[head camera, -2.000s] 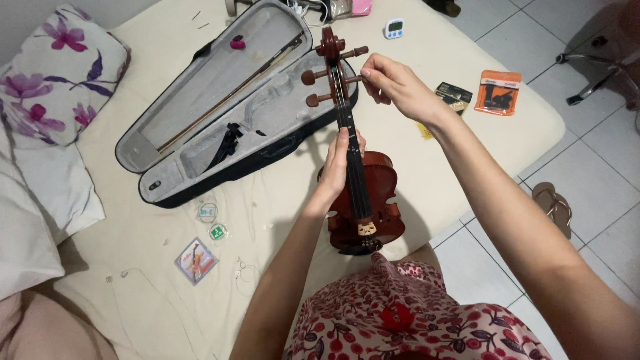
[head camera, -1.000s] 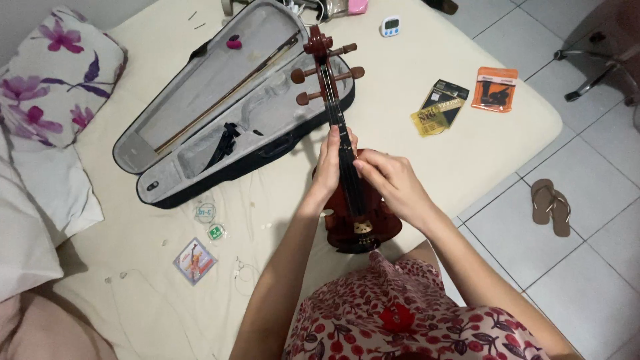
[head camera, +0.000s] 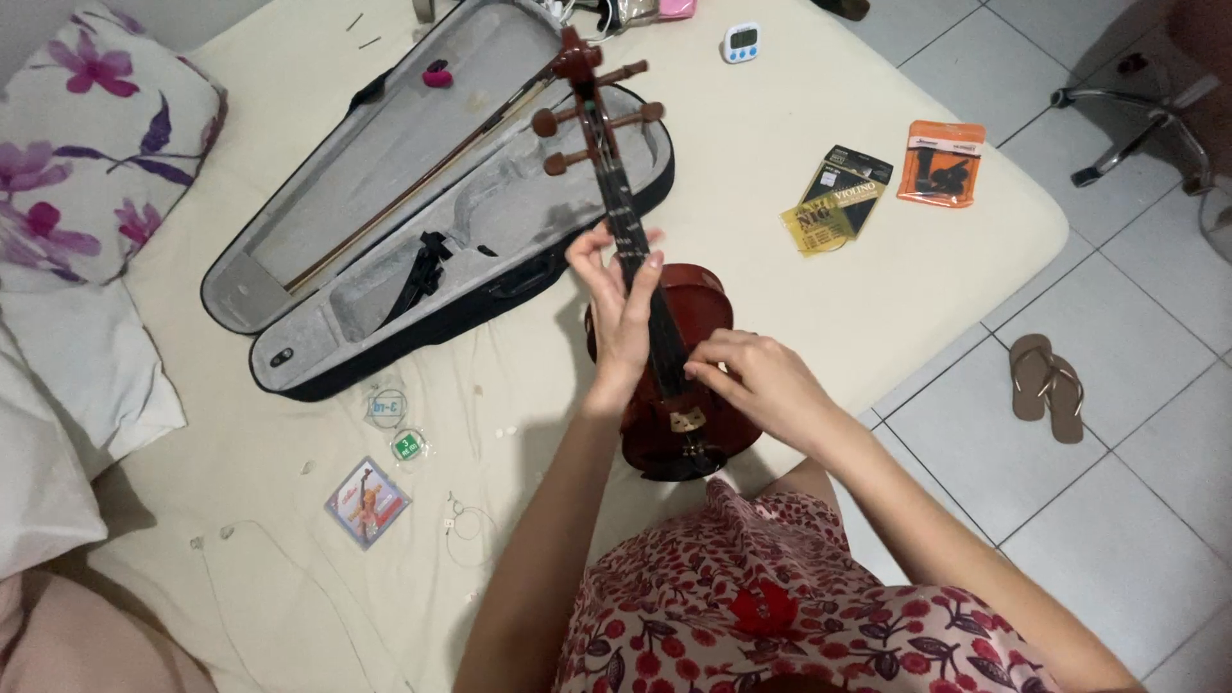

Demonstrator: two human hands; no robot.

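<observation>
A reddish-brown violin [head camera: 695,298] stands tilted before me, its scroll pointing away and its lower end near my lap. My left hand [head camera: 618,308] is wrapped around the neck, with the thumb and fingers on either side of the black fingerboard [head camera: 664,342]. Over the strings near the lower end of the fingerboard, my right hand [head camera: 756,375] has its fingers bent and close together; whether they pinch a string cannot be told. Wooden tuning pegs [head camera: 638,114] stick out on both sides of the pegbox. The bridge [head camera: 687,421] shows just below my right hand.
An open violin case [head camera: 500,289] holding a bow [head camera: 404,197] lies at upper left. String packets [head camera: 369,502] and loose coiled strings [head camera: 469,534] lie left on the bed. To the right are a black-and-yellow packet [head camera: 837,197], an orange packet [head camera: 941,164] and a digital timer [head camera: 742,43].
My right hand has moved from the pegs down along the fingerboard to near the bridge. My left hand has stayed at the neck.
</observation>
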